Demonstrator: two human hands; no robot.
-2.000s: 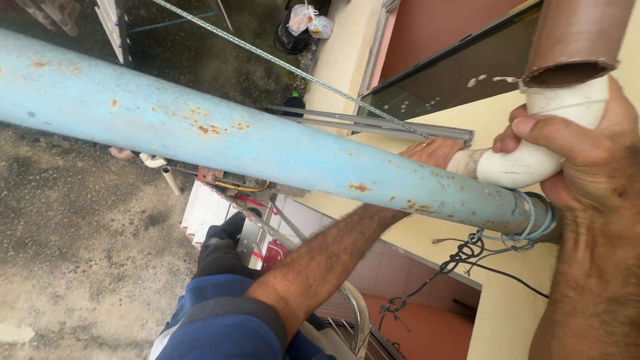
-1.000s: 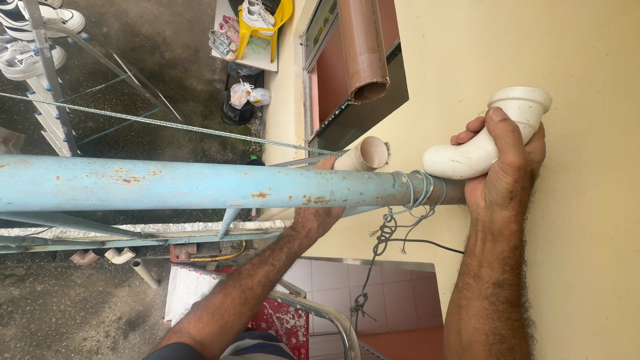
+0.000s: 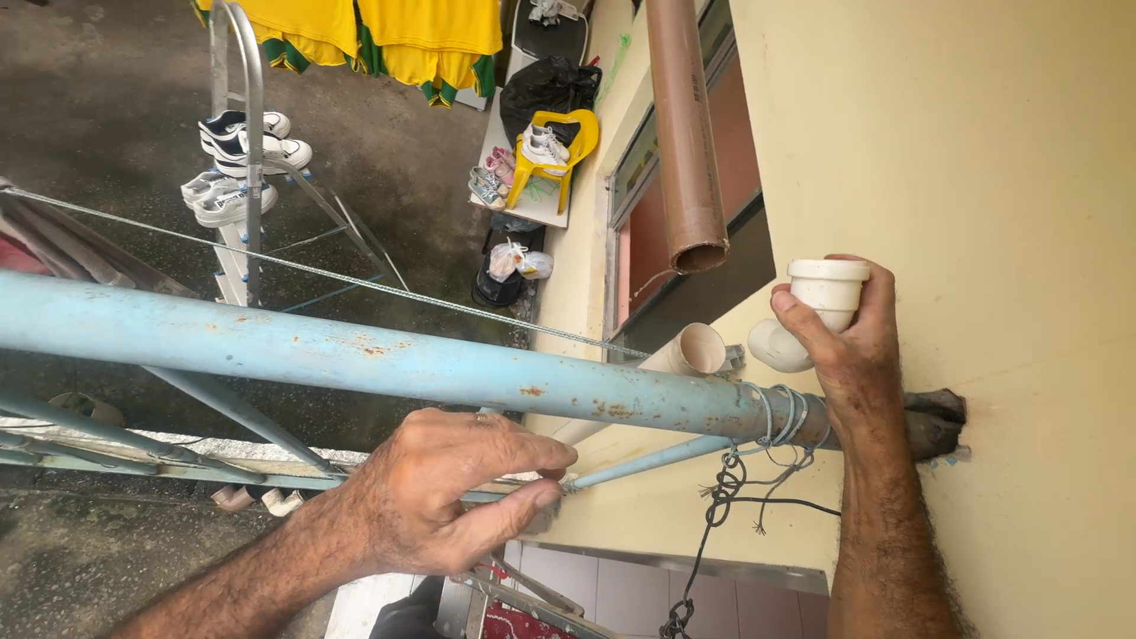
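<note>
My right hand [image 3: 852, 355] grips a white plastic pipe elbow [image 3: 827, 293], its socket end facing up, in front of the cream wall. Above and left of it a brown plastic pipe [image 3: 688, 133] hangs with its open lower end free of the elbow. A pale pipe [image 3: 695, 349] with an open mouth stands behind the blue rusty metal pipe [image 3: 444, 366]. Just below the blue pipe is my left hand [image 3: 470, 488], empty, thumb and fingers apart. Wire and cord [image 3: 781, 417] wrap the blue pipe's end near the wall.
A thin rope [image 3: 355, 275] crosses above the blue pipe. Dark knotted cord [image 3: 723, 497] hangs below it. Farther down are a stepladder [image 3: 253, 177] bearing shoes, a yellow plastic chair [image 3: 568, 146], a window [image 3: 635, 213] and yellow clothes [image 3: 426, 35]. A blue brace [image 3: 652, 461] slants to the wall.
The elbow, joined to the pale pipe and near the brown pipe at first, is now apart from both in my right hand. My left hand has let go of the pale pipe. The view has shifted.
</note>
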